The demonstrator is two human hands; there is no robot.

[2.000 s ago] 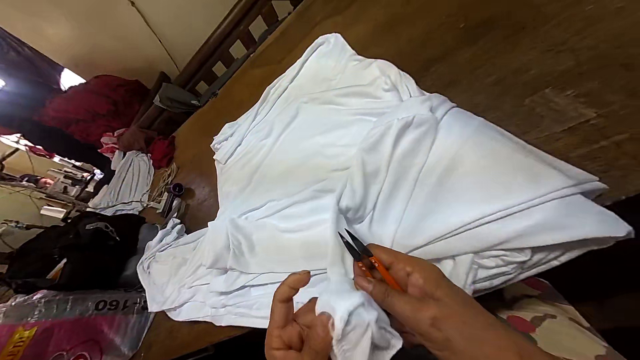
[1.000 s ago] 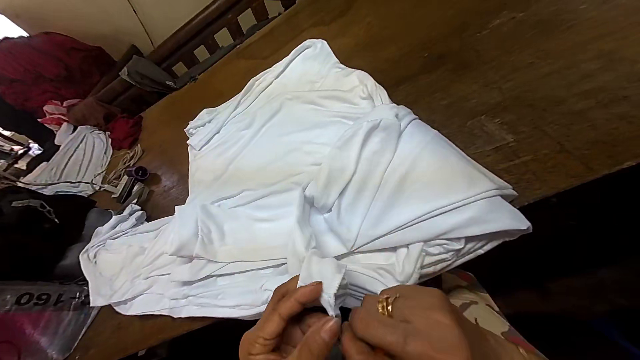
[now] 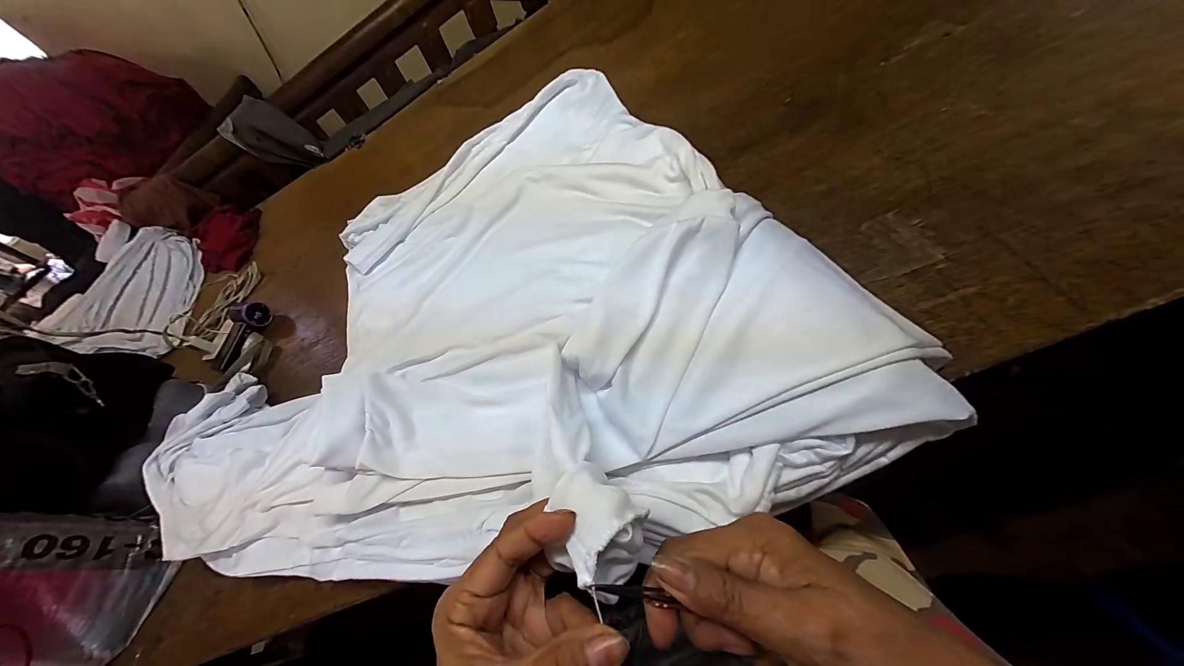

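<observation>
White knit garments (image 3: 481,296) lie rumpled in a pile on a wooden table. At the near edge, my left hand (image 3: 532,592) pinches the seamed end of a white fabric part (image 3: 597,518), with a short thread (image 3: 598,606) hanging from its corner. My right hand (image 3: 758,592) grips a pair of thread snips (image 3: 638,594), mostly hidden by the fingers. The dark blade tips touch or nearly touch the thread at the fabric's corner; whether the blades are closed cannot be told.
The wooden table (image 3: 971,166) extends behind the pile to a slatted wooden rail (image 3: 407,69). At left are red cloth (image 3: 92,120), a striped white cloth (image 3: 139,287), cords, a small dark device (image 3: 252,316), a black bag (image 3: 74,416) and a printed plastic bag (image 3: 83,573).
Two seconds ago the orange-handled snips showed plainly above the fabric; now the right hand covers their handles and their tips are at the fabric's corner. The hands have come close together there.
</observation>
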